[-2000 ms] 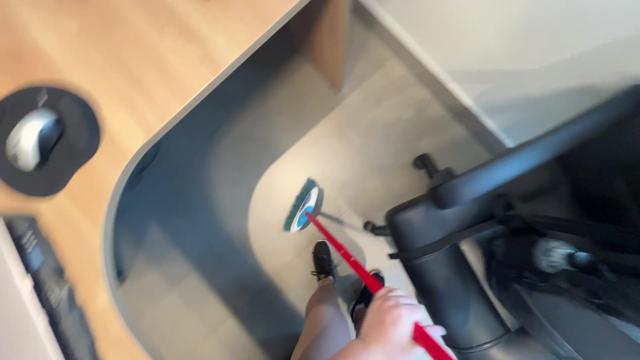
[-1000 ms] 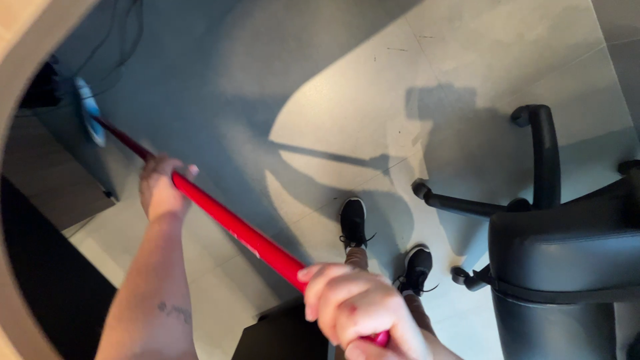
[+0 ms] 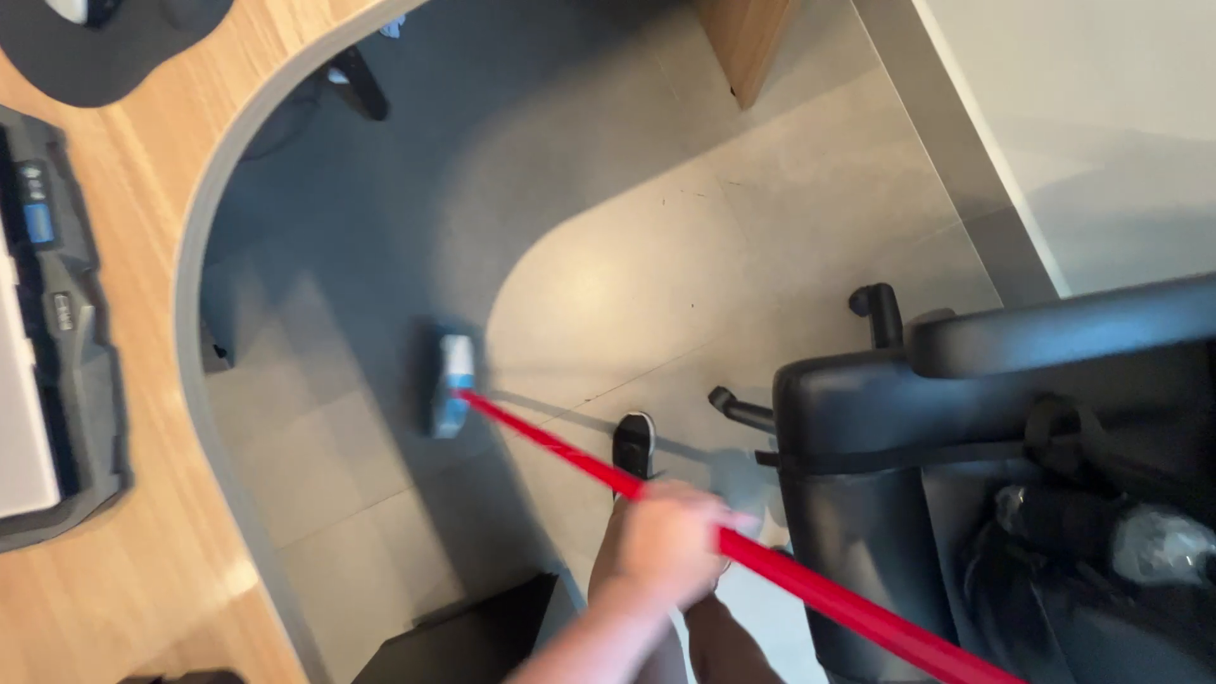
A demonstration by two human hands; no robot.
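My left hand point(image 3: 674, 541) is closed around the red handle point(image 3: 570, 451) of a floor broom, partway along it. The hand is blurred. Down to the left, the white-and-blue broom head point(image 3: 454, 385) with dark bristles is on the grey tiled floor, at the edge of a shadow. Past my hand, the handle runs out of view at the bottom right. My right hand is not in view. A black shoe point(image 3: 634, 445) on my foot is just above the handle, between the broom head and my left hand.
A wooden desk point(image 3: 152, 190) with a curved edge fills the left, bearing a black mouse pad point(image 3: 114, 57) and a grey case point(image 3: 95, 380). A black office chair point(image 3: 855, 408) holding a dark bag stands right. A black box-like object point(image 3: 465, 636) is at the bottom.
The broom head has moved out from the far left, beside cables, onto the floor nearer my feet. My right hand, on the handle's end one second ago, has left the view. The view has shifted.
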